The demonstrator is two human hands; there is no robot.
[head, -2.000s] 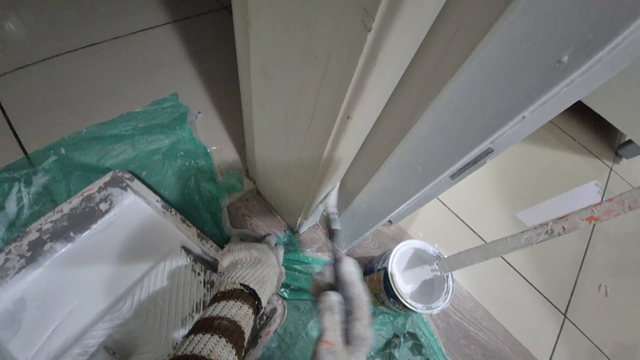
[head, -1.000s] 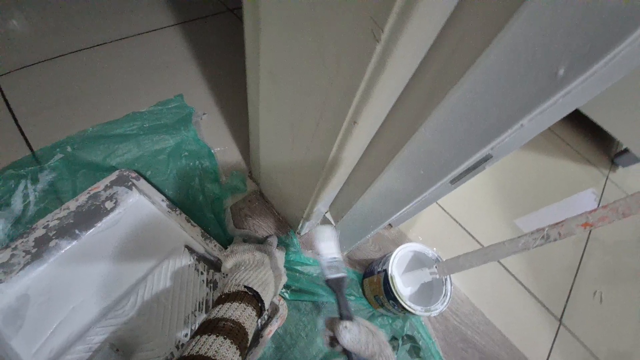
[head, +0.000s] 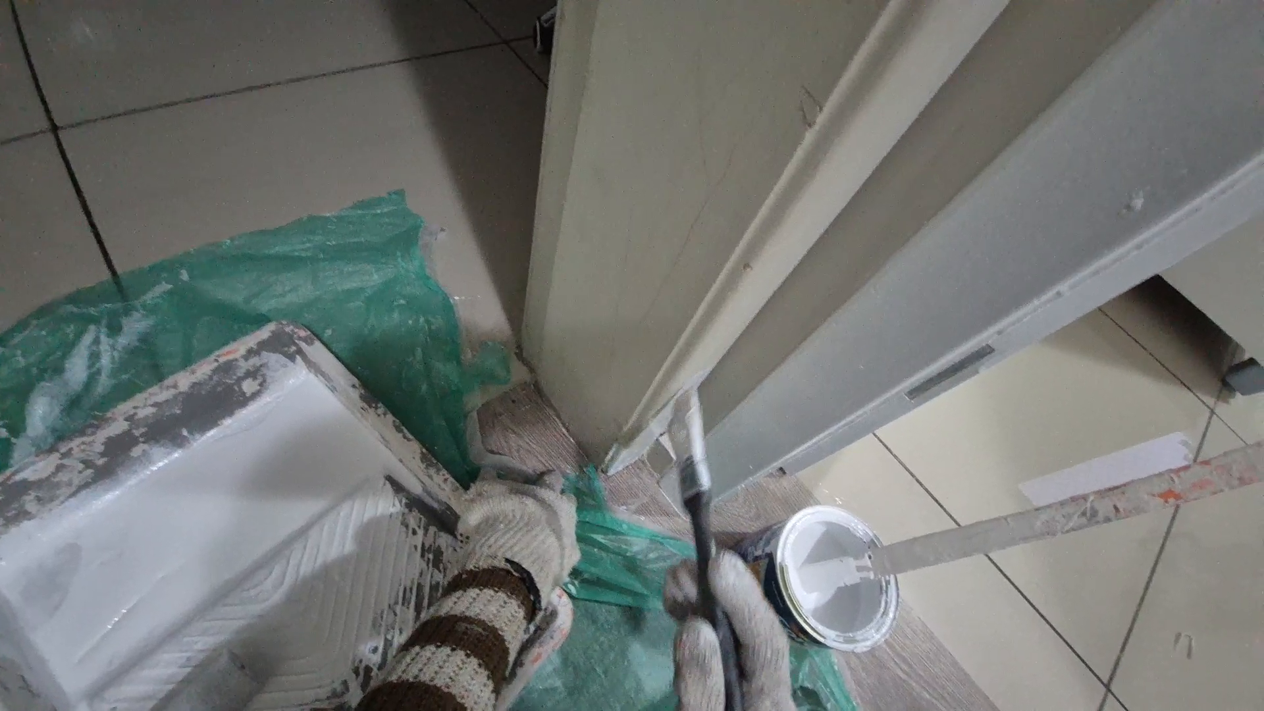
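My right hand (head: 729, 637), in a knitted work glove, grips the dark handle of a paintbrush (head: 696, 479). The brush's white-coated bristles touch the lower end of the door frame's moulding (head: 750, 267), just above the floor. My left hand (head: 518, 523), gloved and with a brown-and-cream striped cuff, rests low beside the right edge of the paint tray (head: 178, 444); its fingers are mostly hidden, so whether it holds anything cannot be told. An open can of white paint (head: 837, 583) stands to the right of my right hand, with a paint-stained stick (head: 1066, 509) reaching over its rim.
Green plastic sheeting (head: 296, 267) lies under the tray and around my hands. The grey door jamb (head: 918, 267) rises to the right. A white strip (head: 1106, 469) lies on the floor tiles (head: 1037, 602) at the right, near a furniture caster (head: 1244, 377).
The brush was lower and further from the moulding one second ago; my right hand has brought its bristles up against the frame. My left hand stays beside the tray.
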